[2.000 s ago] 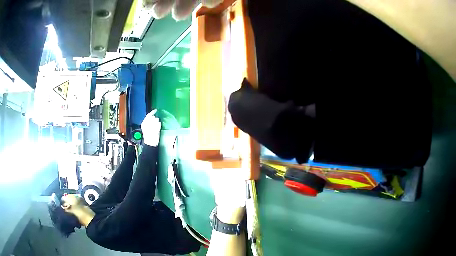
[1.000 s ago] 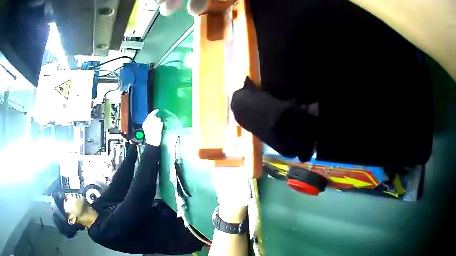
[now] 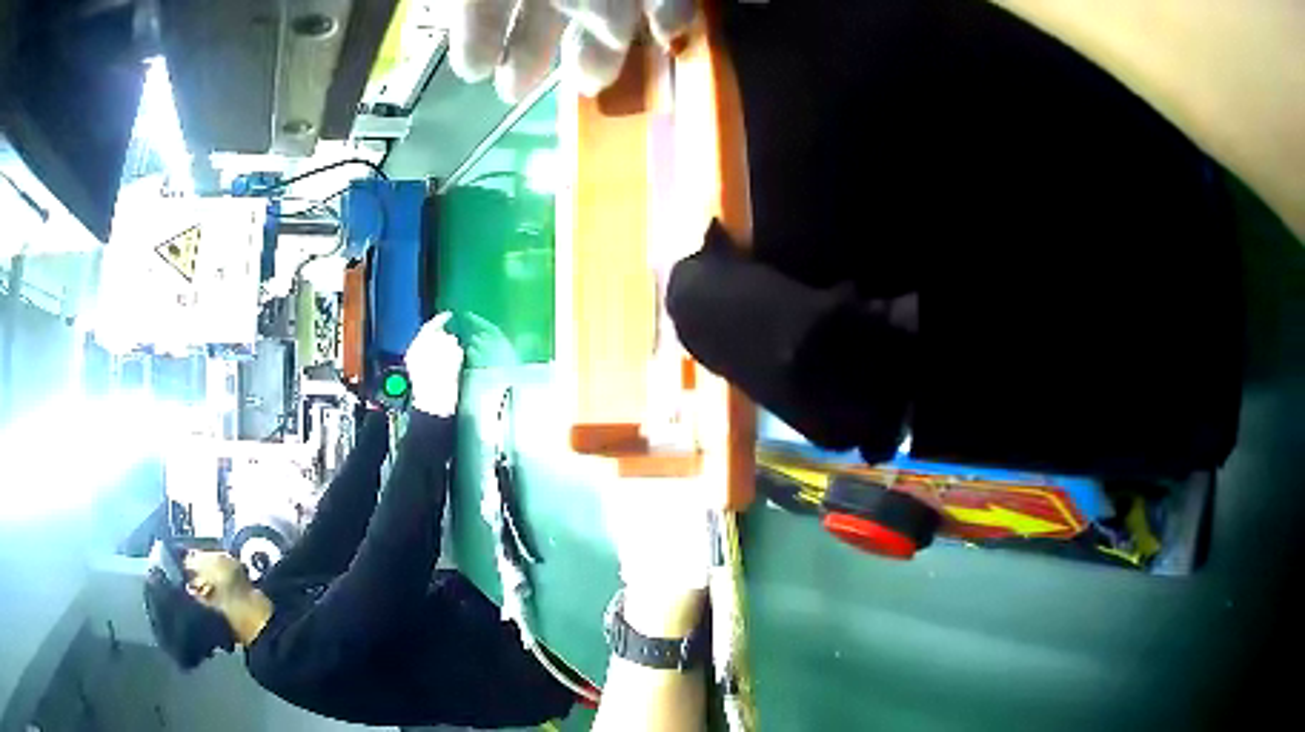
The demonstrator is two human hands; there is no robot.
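Observation:
The orange-brown fixture (image 3: 613,272) stands upright in the picture, with a bright, washed-out strip along its slot. My left hand (image 3: 658,536), gloved white with a dark band on the wrist, is at the fixture's lower end; it is overexposed and its fingers cannot be made out. My right hand (image 3: 573,36), in a thin pale glove, is cut off by the top edge, its fingertips over the fixture's upper end. Whether it grips anything cannot be told. The black cloth (image 3: 1002,258) lies right of the fixture, with a black padded lump (image 3: 780,336) against the slot.
A red button (image 3: 876,532) is on the red-yellow panel (image 3: 1002,508). A mottled hose (image 3: 733,629) runs beside my left wrist. At left, a person in black (image 3: 387,629) reaches a gloved hand towards a blue station (image 3: 387,272) with a green button (image 3: 395,385). Green bench top (image 3: 916,644) lies below.
My right hand has come further into view from the top edge, and its fingers now overlap the fixture's upper end. My left hand and the fixture have barely moved.

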